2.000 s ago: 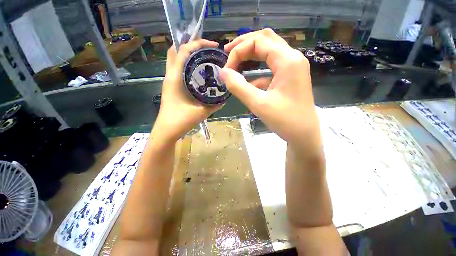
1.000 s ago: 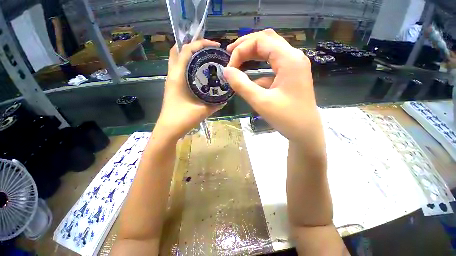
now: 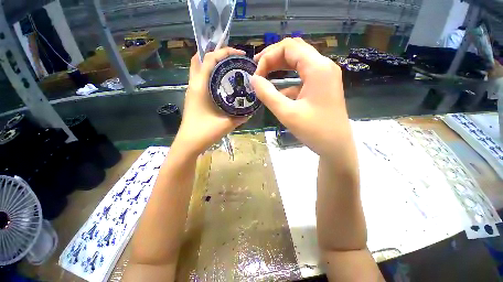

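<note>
A black cylindrical housing [image 3: 236, 86] is held up over the bench, its round end facing me. A dark lobed sticker [image 3: 239, 88] lies inside the silver-white centre of that end. My left hand [image 3: 199, 104] is closed around the housing. A translucent release liner strip [image 3: 211, 25] with rounded shapes stands up behind my left hand. My right hand [image 3: 309, 93] has thumb and forefinger together at the right side of the round end; whether they pinch something thin is hidden.
A label sheet stack [image 3: 118, 206] lies left, beside a desk fan [image 3: 19, 215] and black housings [image 3: 91, 160]. A large white sheet [image 3: 386, 193] and a punched sheet [image 3: 460, 176] lie right. A conveyor belt [image 3: 380, 102] runs beyond, carrying single housings [image 3: 169, 113].
My left hand and the housing have shifted slightly right. The sticker shows a little less covered by my right fingertips. Housings on the belt have moved right.
</note>
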